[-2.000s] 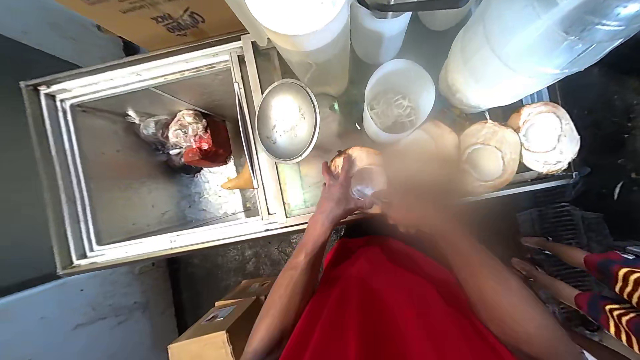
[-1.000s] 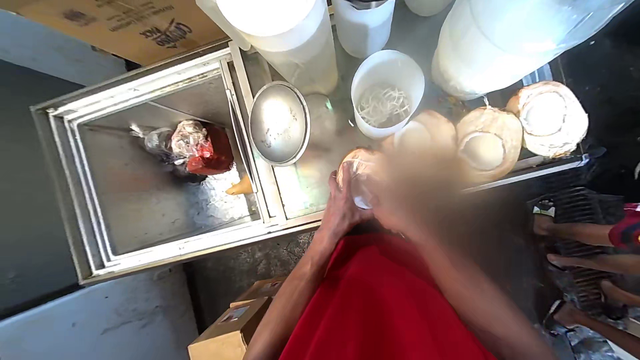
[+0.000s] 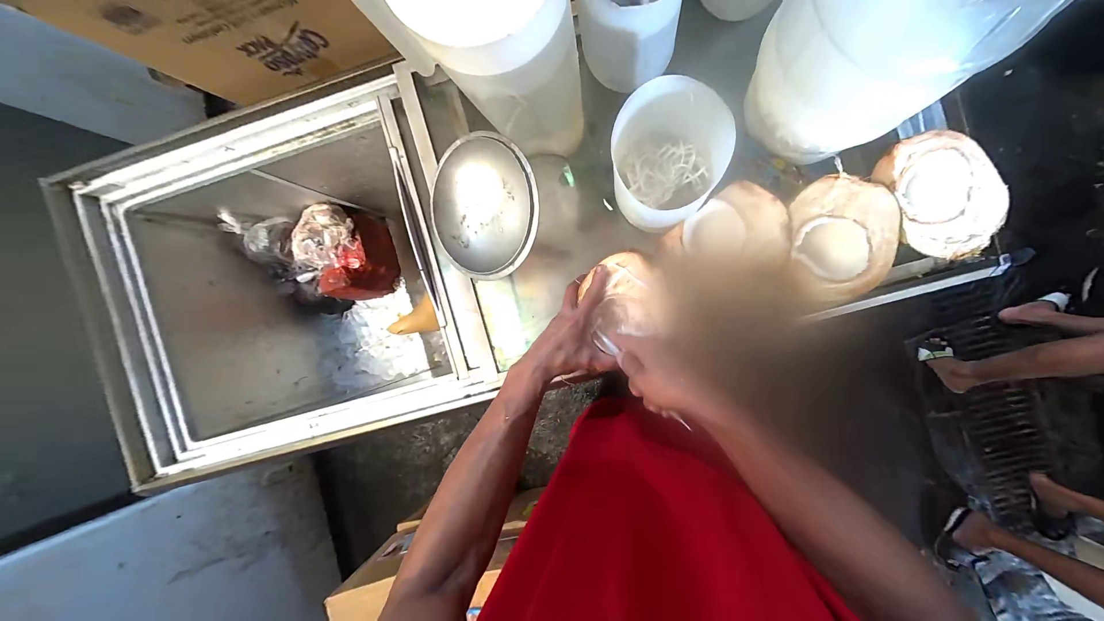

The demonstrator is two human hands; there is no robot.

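My left hand [image 3: 573, 336] grips the side of an opened young coconut [image 3: 623, 289] at the front edge of the metal counter. At the coconut's near rim my right hand [image 3: 660, 375] has its fingers closed around a thin tool, mostly hidden in the fist; its kind I cannot tell. Three more coconuts lie to the right: one partly blurred [image 3: 714, 228], one with its white opening upward [image 3: 832, 250], and one at the far right [image 3: 940, 191]. Behind them, a white plastic container [image 3: 628, 164] holds pale shredded strands [image 3: 664, 174].
A metal bowl [image 3: 485, 205] sits beside an open chest cooler [image 3: 86, 285] containing ice and bagged items [image 3: 345, 259]. Large translucent containers [image 3: 526, 95] and a plastic-wrapped one [image 3: 828, 78] stand behind. Cardboard boxes [image 3: 371, 573] are below; other people's legs [image 3: 1026, 354] show at right.
Both hands stay at the same coconut, and the right hand has shifted slightly toward its near rim. The other coconuts and the containers remain in place.
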